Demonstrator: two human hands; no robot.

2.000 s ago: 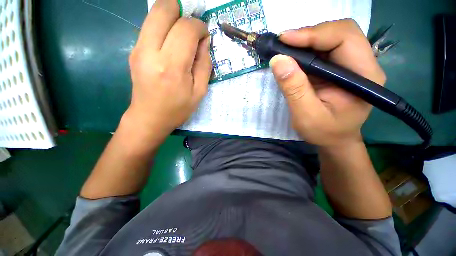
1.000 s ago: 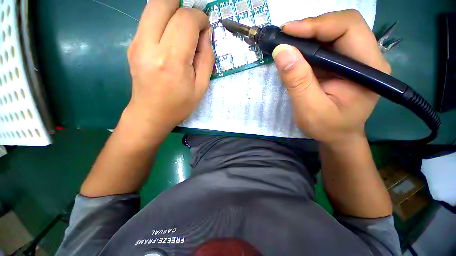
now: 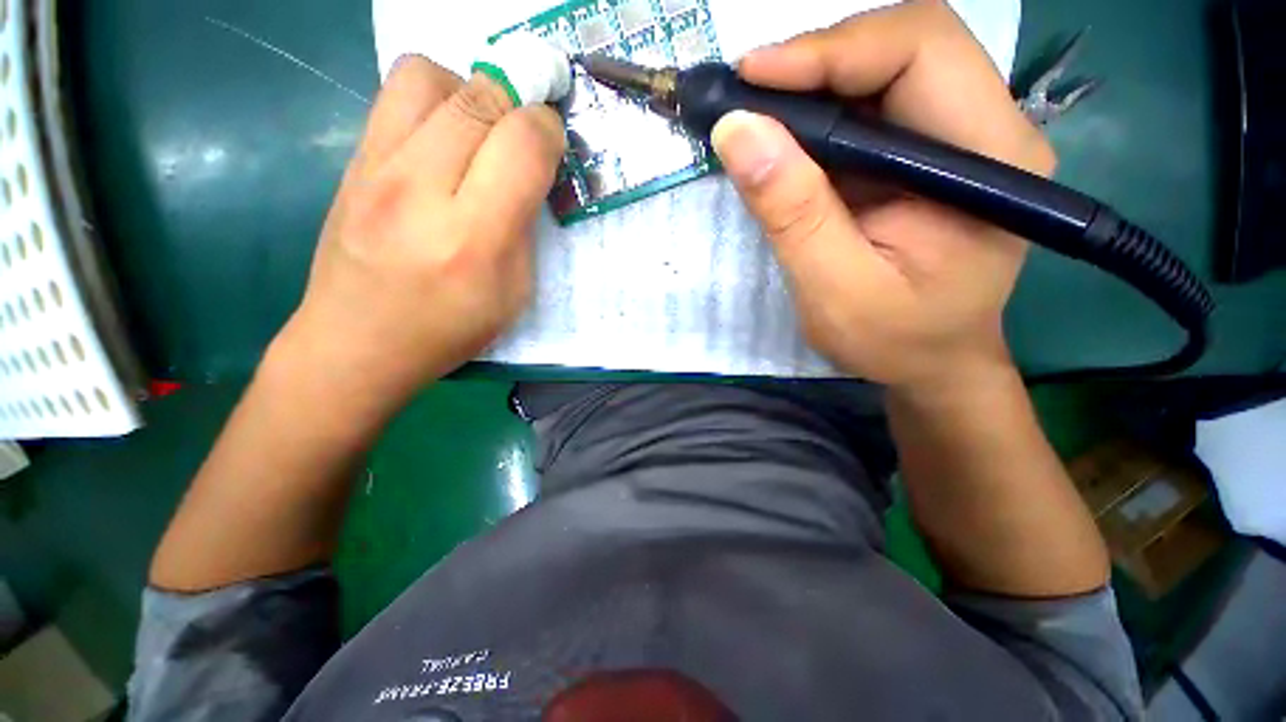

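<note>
My right hand (image 3: 903,198) holds the black soldering iron (image 3: 931,162) by its handle. The iron's dark tip points left over the upper left part of the green-edged PCB panel (image 3: 635,120). My left hand (image 3: 437,212) is curled at the panel's left side. A white finger cot with a green rim (image 3: 533,71) on one fingertip is beside the iron's tip. A thin solder wire (image 3: 289,59) runs from the upper left to my left hand; its end is hidden. The panel lies tilted on the white sheet (image 3: 677,296).
Side cutters (image 3: 1055,99) lie right of the sheet on the green bench mat (image 3: 268,198). A white perforated tray (image 3: 50,268) stands at the left edge, with a small red thing (image 3: 165,388) near it. A black object (image 3: 1255,155) is at the right edge. A cardboard box (image 3: 1145,515) is at lower right.
My left hand has moved down and left, and the finger cot shows more fully. The iron and right hand have shifted left in view, as have the panel and sheet.
</note>
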